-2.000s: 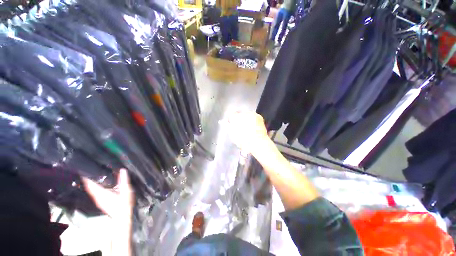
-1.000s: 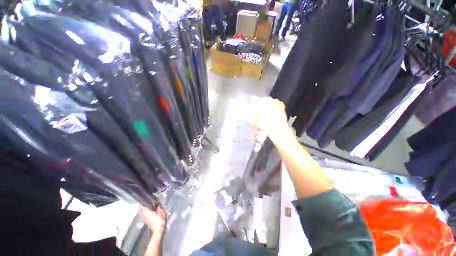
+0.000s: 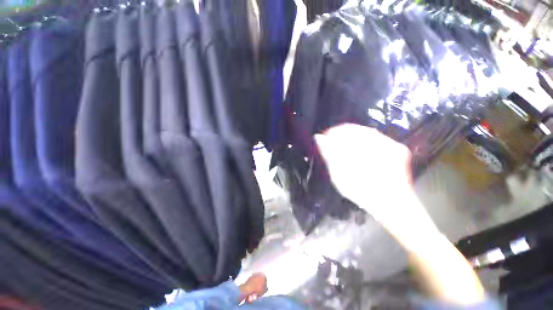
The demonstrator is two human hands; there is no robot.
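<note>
My right hand [image 3: 367, 160] is large and overexposed near the middle, its bare forearm coming from the lower right. Its fingers look curled in front of a dark garment in shiny clear film [image 3: 309, 91], but glare hides whether it grips anything. My left hand is not visible. More film-covered garments [image 3: 418, 69] with white glare hang to the right of this one. Matte grey jackets [image 3: 173, 148] and navy jackets [image 3: 51, 109] hang without visible film at left.
A small brown shape, apparently my shoe tip [image 3: 254, 284], shows at the bottom beside blue cloth [image 3: 209, 298]. An open cardboard box [image 3: 485, 163] with dark contents stands at right. Dark items with white patches [image 3: 494, 256] lie at lower right. The view is blurred.
The view has swung left, bringing matte grey and navy jackets into sight. The film-covered row now appears at right. My left hand, the white table and orange-red bag have left the picture.
</note>
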